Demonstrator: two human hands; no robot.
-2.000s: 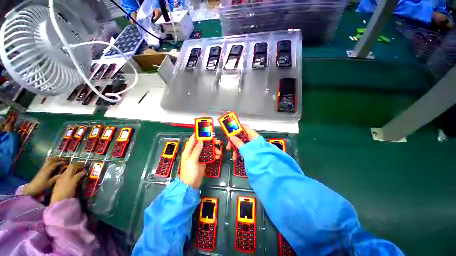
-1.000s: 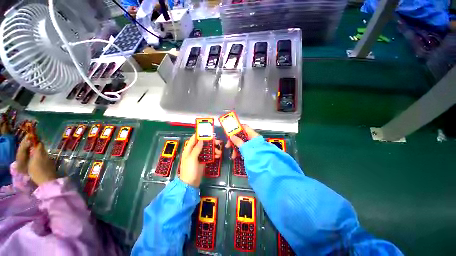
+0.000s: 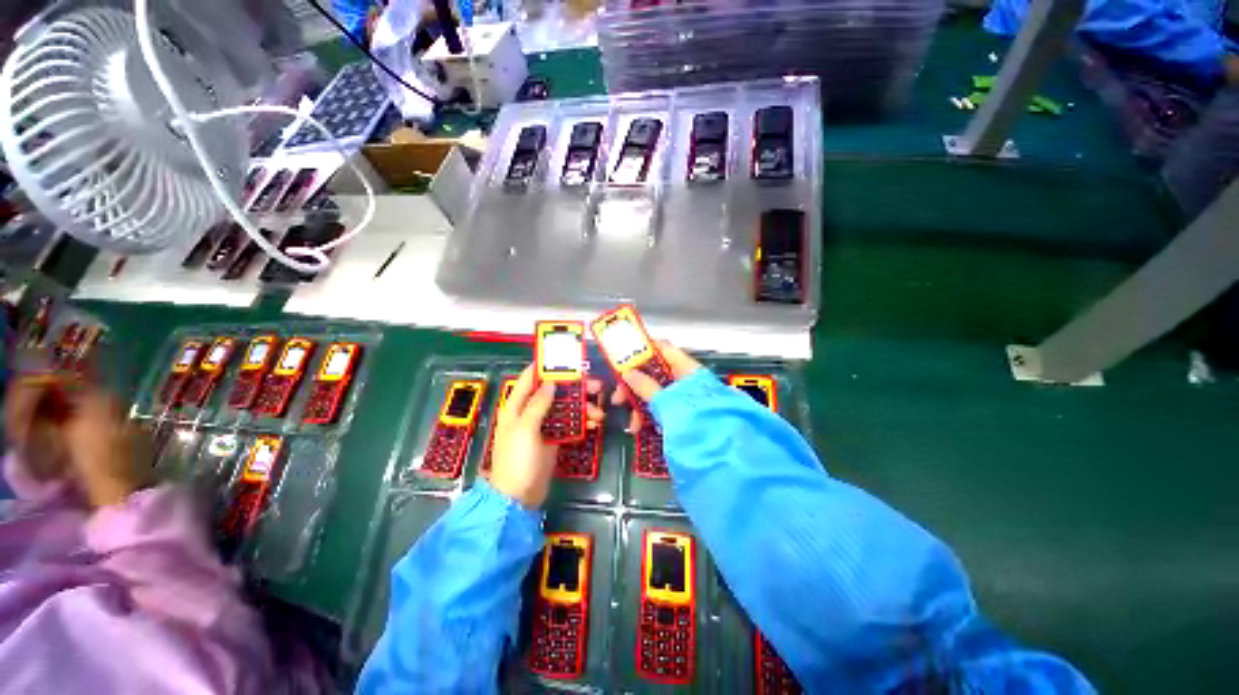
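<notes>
My left hand [image 3: 522, 448] holds a red phone [image 3: 561, 380] with an orange-yellow frame, upright, its screen lit white. My right hand [image 3: 655, 386] holds a second such phone [image 3: 631, 342], tilted to the left, its screen also lit white; my fingers hide part of its keypad. Both are above a clear blister tray [image 3: 508, 511] on the green bench. Several red phones with dark screens lie in its pockets, such as the phone [image 3: 667, 607] in the near row. My hands and sleeves cover part of the tray.
A cloudy tray [image 3: 612, 258] with several dark phones lies beyond. At left, another person's blurred hands [image 3: 84, 441] are beside a tray of red phones [image 3: 326, 468]. A white fan [image 3: 116, 136] is upper left, stacked trays [image 3: 775, 54] at the back, a metal support [image 3: 1148, 292] at right.
The screens of both held phones went from coloured bands to plain white; my hands have barely moved. The other person's hands moved left, away from their tray.
</notes>
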